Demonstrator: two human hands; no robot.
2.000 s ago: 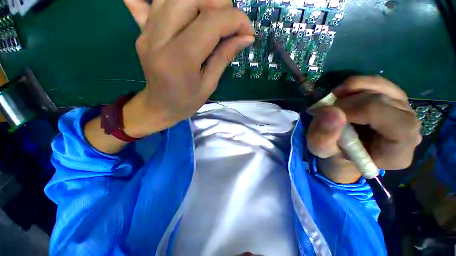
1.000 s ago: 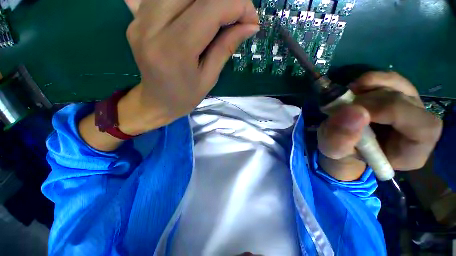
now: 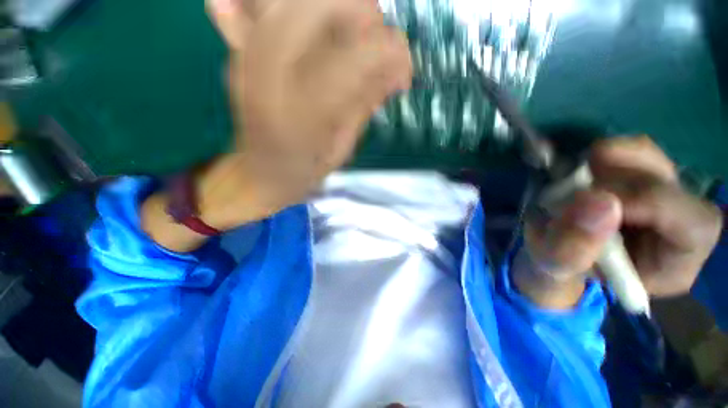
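The frame is blurred. My right hand (image 3: pixel 631 215) holds the soldering iron (image 3: pixel 621 275) by its cream grip. The iron's dark barrel points up and left, its tip over the green PCB panel (image 3: pixel 447 111). The panel lies on the green mat at the top centre, its rows smeared by motion. My left hand (image 3: pixel 311 88), with the dark red wristband, is over the mat at the panel's left side, its fingers bunched near the panel's edge. The blur hides whether anything is between its fingertips.
A silvery solder spool (image 3: pixel 28 177) is at the mat's left edge. A white sheet (image 3: pixel 40 12) and a blurred pale group of parts (image 3: pixel 16 60) lie at the upper left. The green mat (image 3: pixel 144 88) ends just before my body.
The view has shifted and blurred, with the bench lower in the frame. My right hand and the iron have moved right and down. My left hand stays beside the panel.
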